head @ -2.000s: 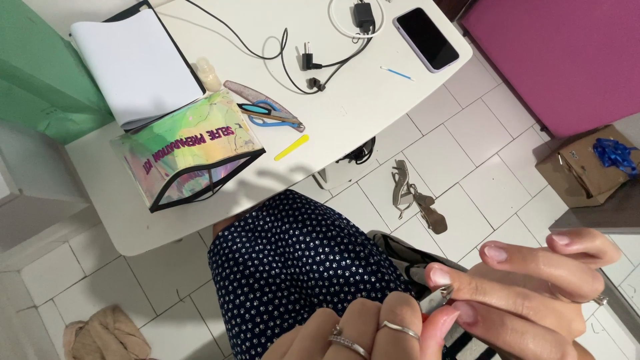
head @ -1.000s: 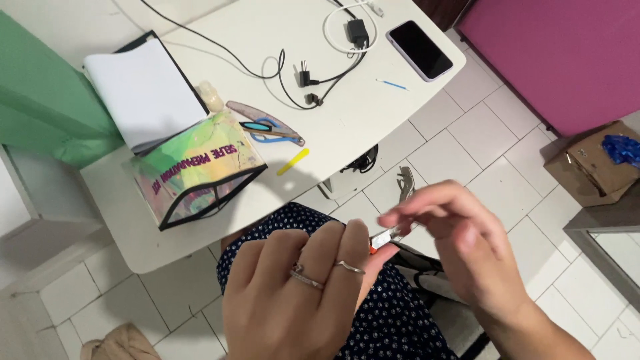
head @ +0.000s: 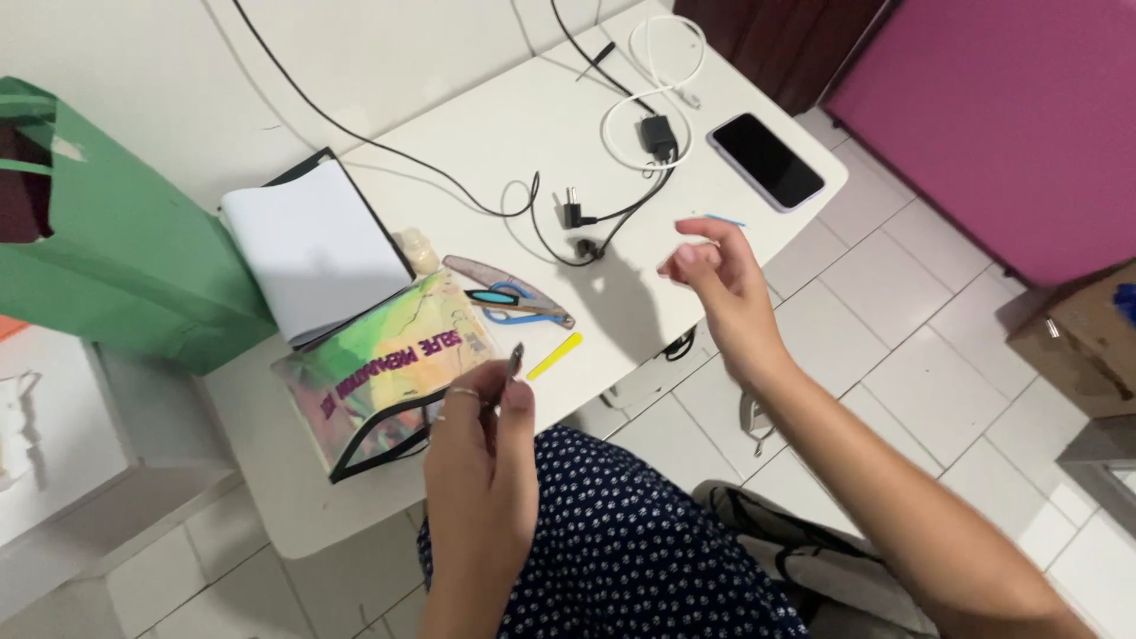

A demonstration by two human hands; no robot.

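Between the thumb and fingers of my left hand is a small metal implement, perhaps nail clippers; most of it is hidden by the fingers. That hand is over the edge of an iridescent zip pouch with printed lettering. My right hand hovers by the table's front edge, fingers bent and apart, holding nothing. Just right of my left fingertips lies a yellow stick. Beyond the pouch are blue-handled scissors, a curved nail file and a small beige object.
On the white table lie a notebook, a black plug with cables, a charger, a white cable, a phone and a thin blue stick. A green bag stands left, a cardboard box right.
My hands, together at the small metal implement before, are now apart. My left hand has moved toward the pouch with it, and my right hand has moved over the table's edge, empty.
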